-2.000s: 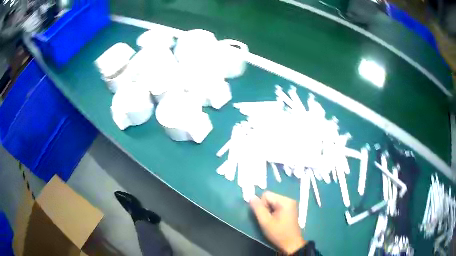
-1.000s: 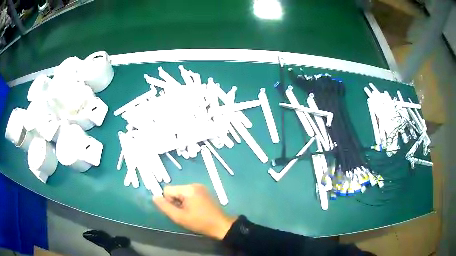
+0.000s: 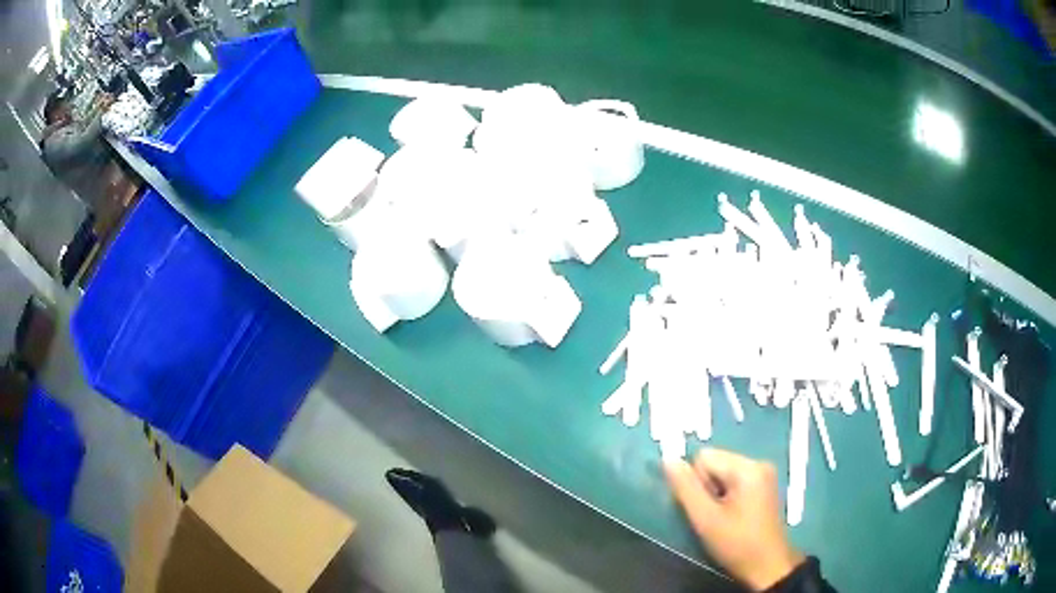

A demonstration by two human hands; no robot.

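Note:
A heap of white stick antennas [image 3: 759, 330] lies on the green bench. My right hand [image 3: 741, 510] is at the heap's near edge, thumb and fingers curled together at the lower end of one antenna [image 3: 675, 417]. The rest of that antenna lies in the heap. My left hand is out of the picture. White camera housings [image 3: 510, 209] are piled left of the antennas.
A blue bin [image 3: 237, 122] stands at the bench's left end, with a larger blue bin [image 3: 203, 330] below it. An open cardboard box [image 3: 272, 521] is on the floor. Black cables [image 3: 1019, 429] lie at the right. A pale rail [image 3: 799, 180] borders the belt. A person [image 3: 75, 151] is far left.
The view swung right, then back left, now showing more of the blue bins and the person. My right hand stays at the same near edge of the antenna heap. The heap looks unchanged.

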